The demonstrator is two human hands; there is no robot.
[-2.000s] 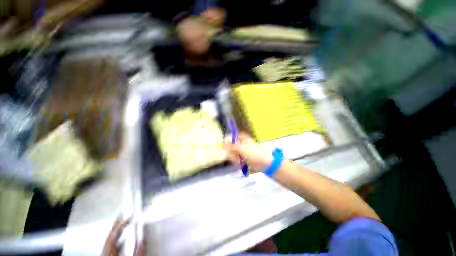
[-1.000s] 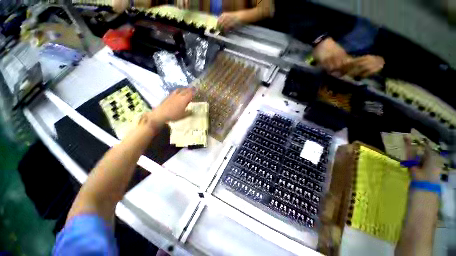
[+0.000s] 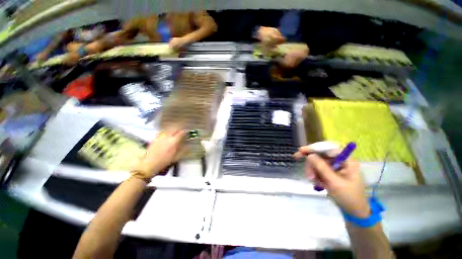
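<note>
My left hand (image 3: 164,149) grips the left edge of a printed circuit board (image 3: 191,147), which is motion-blurred, with a small dark part near its top. The board is over the near end of the tray of copper-coloured parts. My right hand (image 3: 338,178) is closed around a purple marker pen (image 3: 345,156), near the right corner of the clear blister tray of black parts (image 3: 261,139). A blue strap is on the right wrist. The fingertips are blurred, so I cannot tell if they also hold a small part.
A cardboard box of yellow parts (image 3: 354,124) lies right of the blister tray. Copper-coloured parts (image 3: 198,93) lie to its left. A populated board (image 3: 109,149) lies on a black mat at left. Metal rails (image 3: 243,186) cross the near side. Other people's hands (image 3: 271,36) work opposite.
The view has turned right and levelled. My right hand has come from beyond the yellow parts to the blister tray's near right corner, still with the purple pen. My left hand stays with the board.
</note>
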